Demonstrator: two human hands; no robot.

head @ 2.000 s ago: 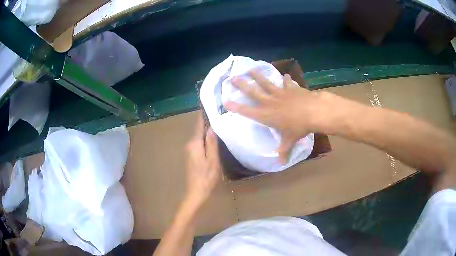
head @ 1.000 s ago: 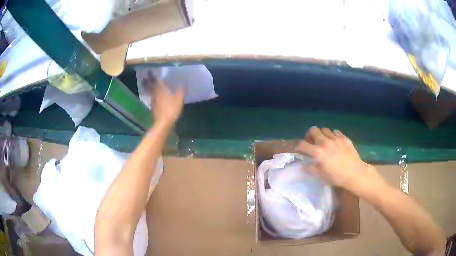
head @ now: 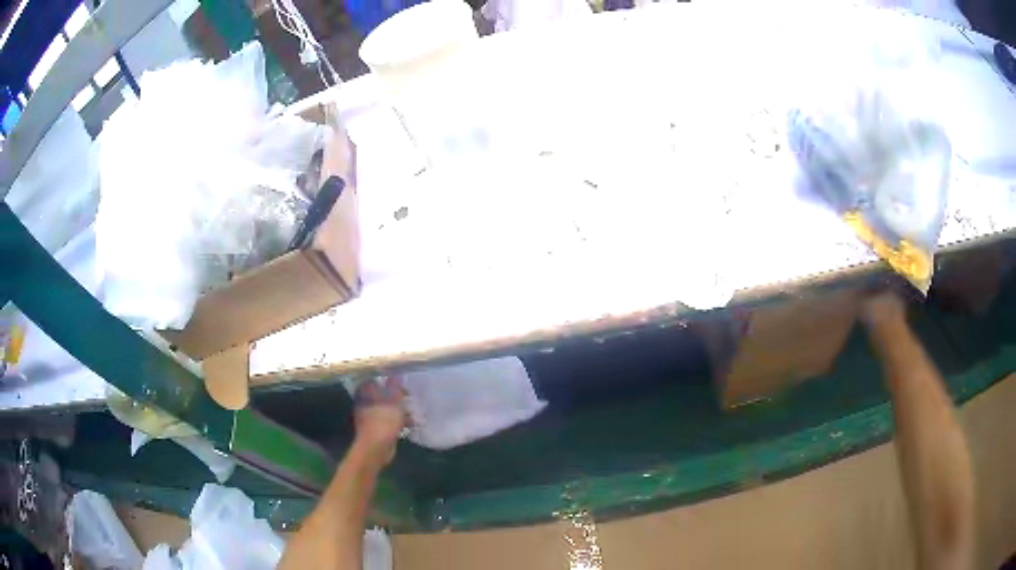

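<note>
My left hand is under the shelf edge, closed on the left edge of a white protective bag. My right hand reaches under the shelf at the right, at the right end of a brown carton on the dark lower shelf. Its fingertips are blurred and partly hidden by the shelf edge, so I cannot tell whether they grip the carton. White wrapped bundles show at the lower left, cut off by the frame.
The green post slants down on the left. The white upper shelf holds a shallow cardboard tray with clear bags and a black object, a pale round container and a clear bag with yellow print. Brown cardboard covers the bench.
The view has tilted up, and the carton with the wrapped product is out of the picture. My right hand has left it and reached under the shelf. My left hand remains at the white bag.
</note>
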